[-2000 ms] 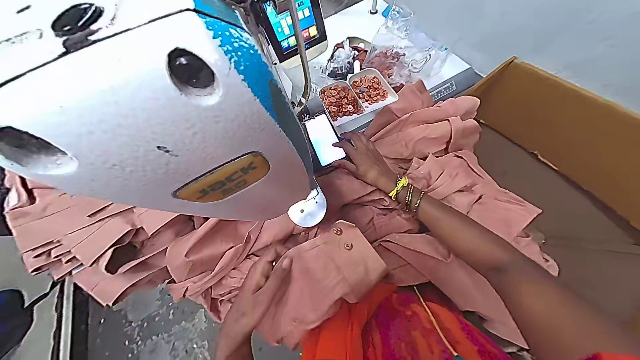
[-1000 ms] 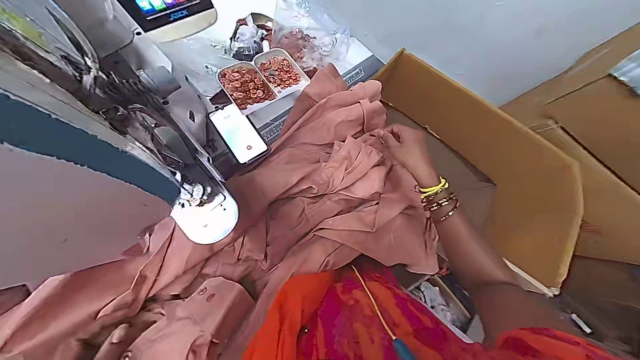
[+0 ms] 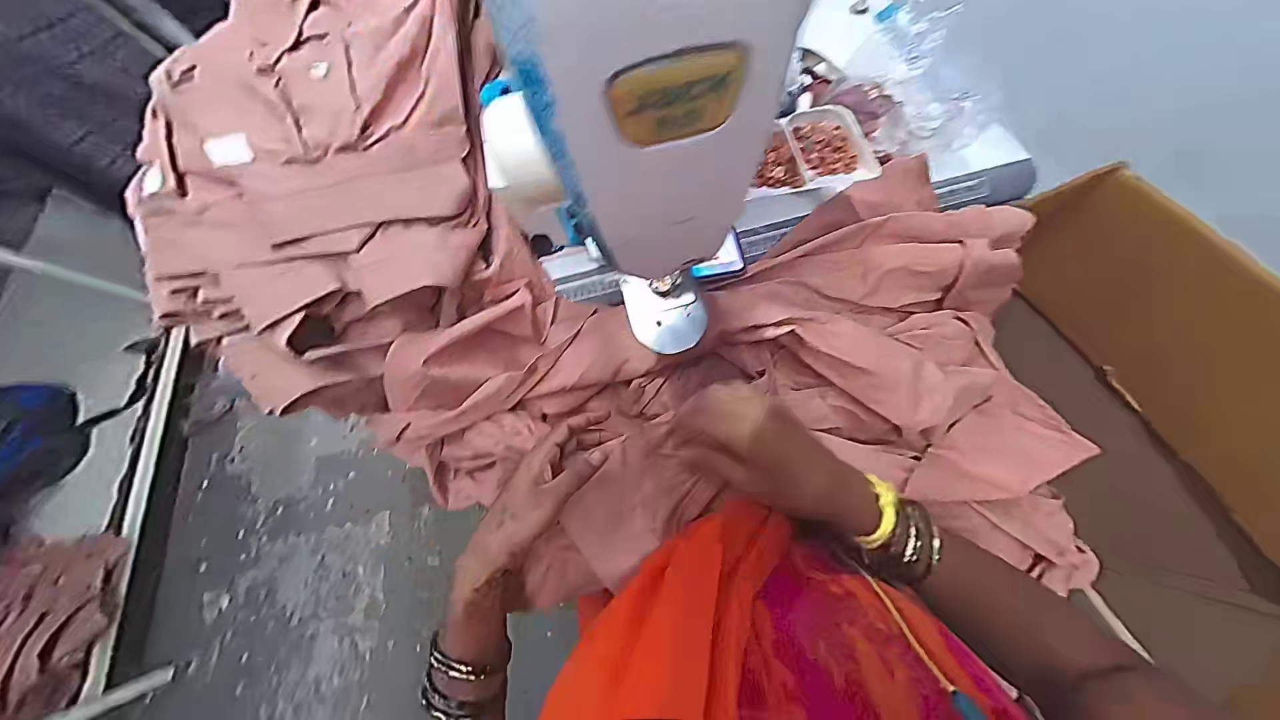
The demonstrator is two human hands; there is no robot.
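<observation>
Dusty-pink fabric garments (image 3: 880, 370) lie bunched across the sewing machine's bed, below its head (image 3: 660, 120). A white rounded guard (image 3: 665, 315) at the foot of the head sits just above the cloth. My left hand (image 3: 545, 490) rests on the near folds with fingers spread and bent, and whether it pinches cloth is unclear. To its right, my right hand (image 3: 735, 430) is blurred over the fabric, its fingertips hard to make out. A phone (image 3: 722, 258) with a lit screen is partly hidden behind the guard.
Stacked pink garments (image 3: 320, 210) lie left of the machine. Behind it, a divided white tray (image 3: 860, 150) holds small reddish-brown buttons, beside clear plastic bags (image 3: 920, 70). An open cardboard box (image 3: 1160, 330) stands at the right. More pink cloth (image 3: 55, 620) is at the lower left.
My right hand has come from the far right part of the cloth to the near middle, beside my left hand. The view has swung left.
</observation>
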